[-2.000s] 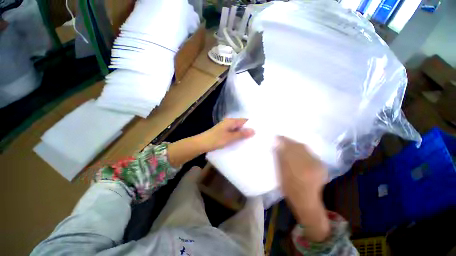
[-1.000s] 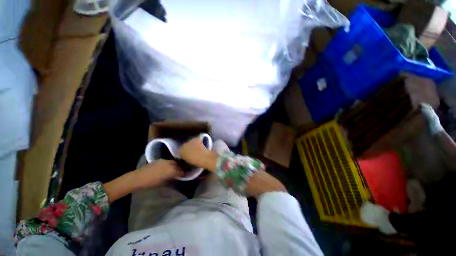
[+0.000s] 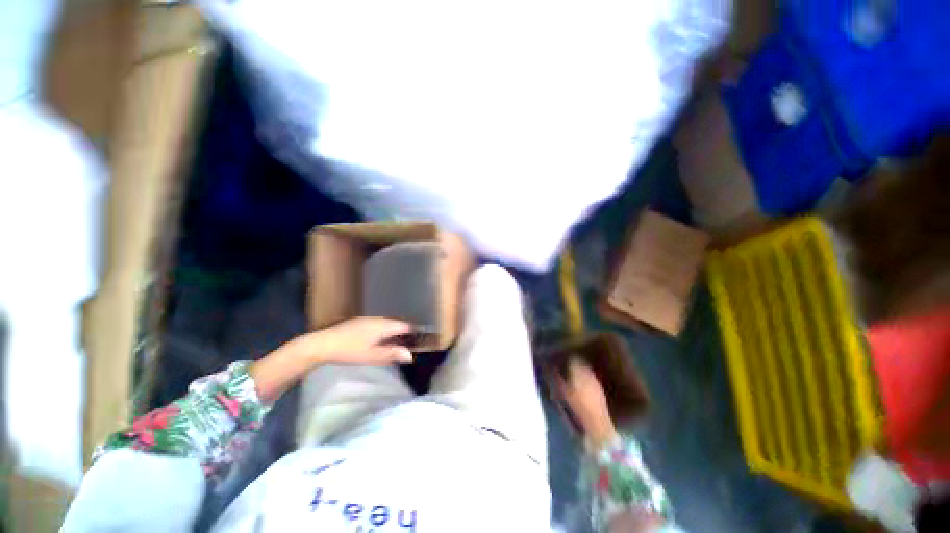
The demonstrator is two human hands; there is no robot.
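A small open brown carton [image 3: 325, 276] sits between my knees, with a grey rounded shape [image 3: 404, 283] inside it. My left hand [image 3: 365, 341] rests on the carton's near edge, its fingers reaching over the rim. My right hand [image 3: 583, 394] is down to the right beside my leg, at another small dark brown carton [image 3: 623, 383], its fingers at that carton's edge. The picture is blurred, and the right fingertips are partly hidden.
A large clear bag of white foam [image 3: 469, 115] lies ahead. The cardboard-covered bench [image 3: 125, 302] runs along the left, with white foam at its edge. On the right are a brown carton [image 3: 658, 273], a yellow crate [image 3: 797, 354], a blue crate [image 3: 776, 125], a red object and another person's gloved hand [image 3: 880, 487].
Both hands were in the lap carton with a curled white strip. The strip no longer shows and a grey shape does. My right hand has moved right and down to another carton.
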